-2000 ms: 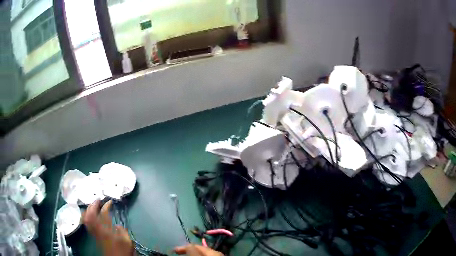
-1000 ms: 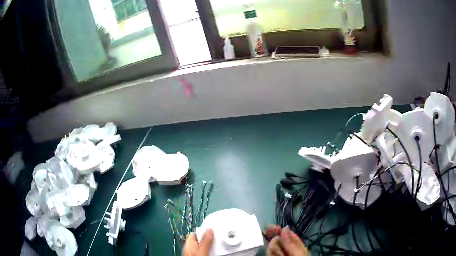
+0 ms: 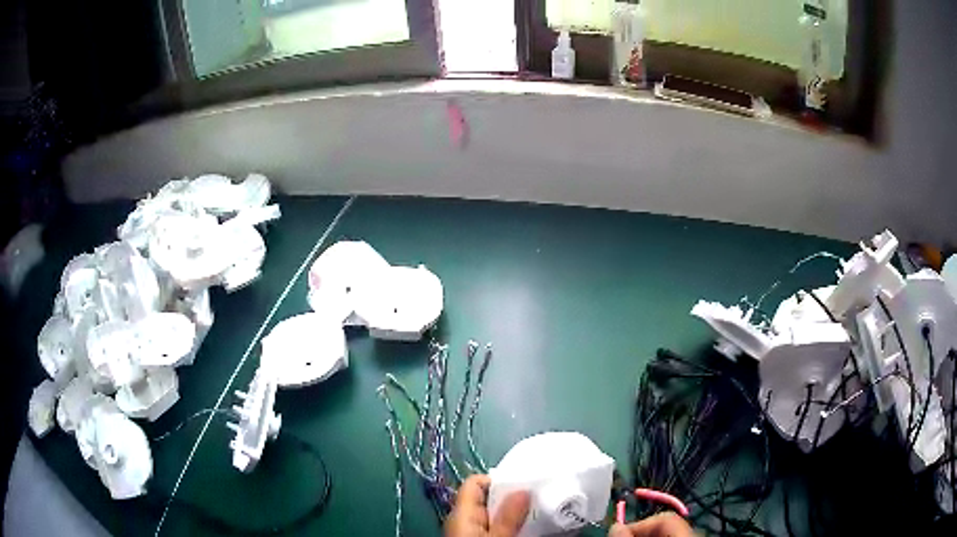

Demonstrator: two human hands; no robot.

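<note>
A white plastic housing (image 3: 551, 472) is at the bottom centre, its round collar and central hole facing me. My left hand (image 3: 486, 509) grips its left side, thumb on the face. My right hand (image 3: 656, 527), cut off by the bottom edge, is at the pliers (image 3: 661, 498) with red-pink handles, just right of the housing. The pliers' dark jaws are near the housing's right edge; whether they touch it is unclear. Small strands show at the collar. Thin multicoloured lead wires (image 3: 432, 420) lie loose left of the housing.
Three loose white housings (image 3: 304, 349) lie left of centre, with a ribbed one (image 3: 252, 425) and black cable below. A large housing pile (image 3: 194, 246) is at far left. Black cables (image 3: 682, 420) and cabled housings (image 3: 806, 372) are at right. The green tabletop (image 3: 546, 283) meets a wall below the window.
The view has shifted right. The housing in my left hand is now tilted, its collar turned lower right. The pliers' red-pink handles now show beside my right hand, spread apart.
</note>
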